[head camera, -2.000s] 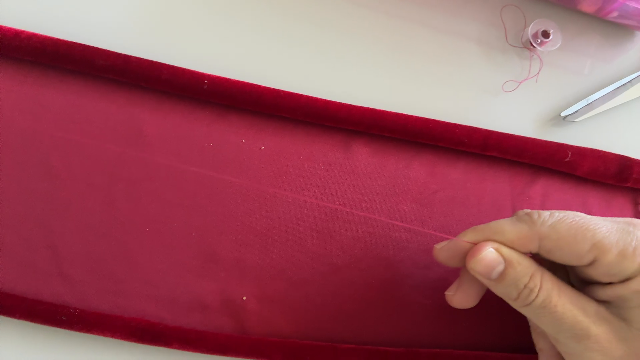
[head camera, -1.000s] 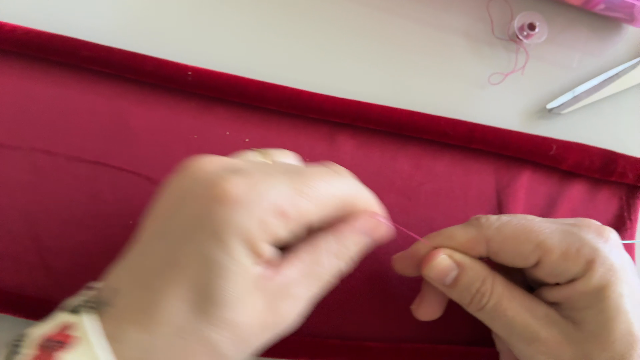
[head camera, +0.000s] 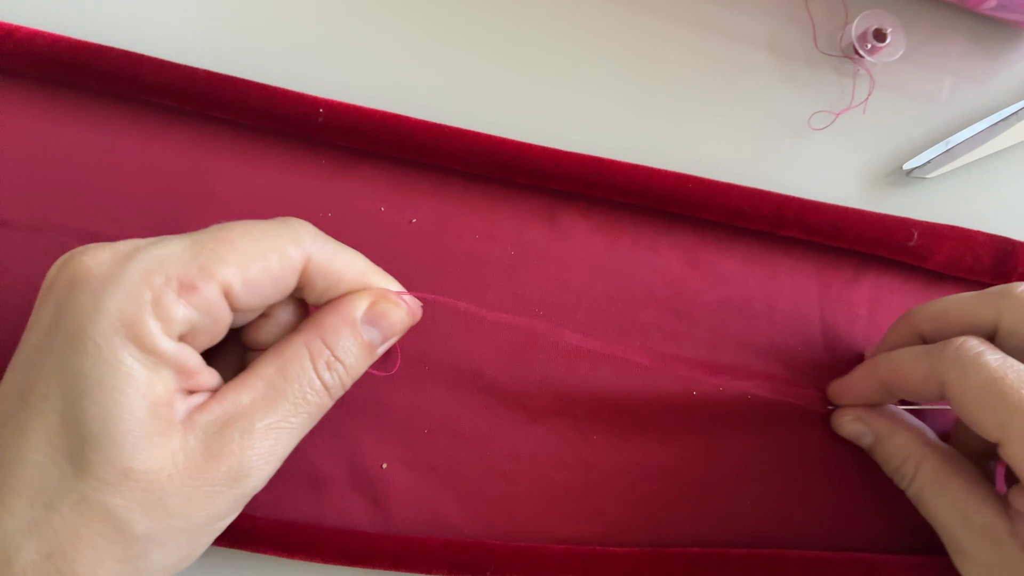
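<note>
My left hand (head camera: 200, 352) pinches pink sewing thread (head camera: 512, 320) between thumb and index finger, with a small loop hanging below the fingertips. From there the thread runs right over the red fabric lining toward my right hand (head camera: 936, 408). That hand, at the right edge, grips a thin sewing needle (head camera: 924, 407) between thumb and fingers; part of the needle shows behind the fingertips. Under both hands lies a long piece of red fabric (head camera: 560, 448), smooth in the middle, with rolled velvet edges (head camera: 496, 160) along its top and bottom.
A clear plastic bobbin (head camera: 878, 36) with loose pink thread lies at the upper right of the pale table (head camera: 600, 64). Below it, metal scissor blades (head camera: 968, 142) reach in from the right edge. A pink shiny object (head camera: 996, 8) is at the top right corner.
My left hand, absent from the oldest frame, came in near my right hand and has moved left with the thread. My right hand has moved right. The needle now shows at its fingertips.
</note>
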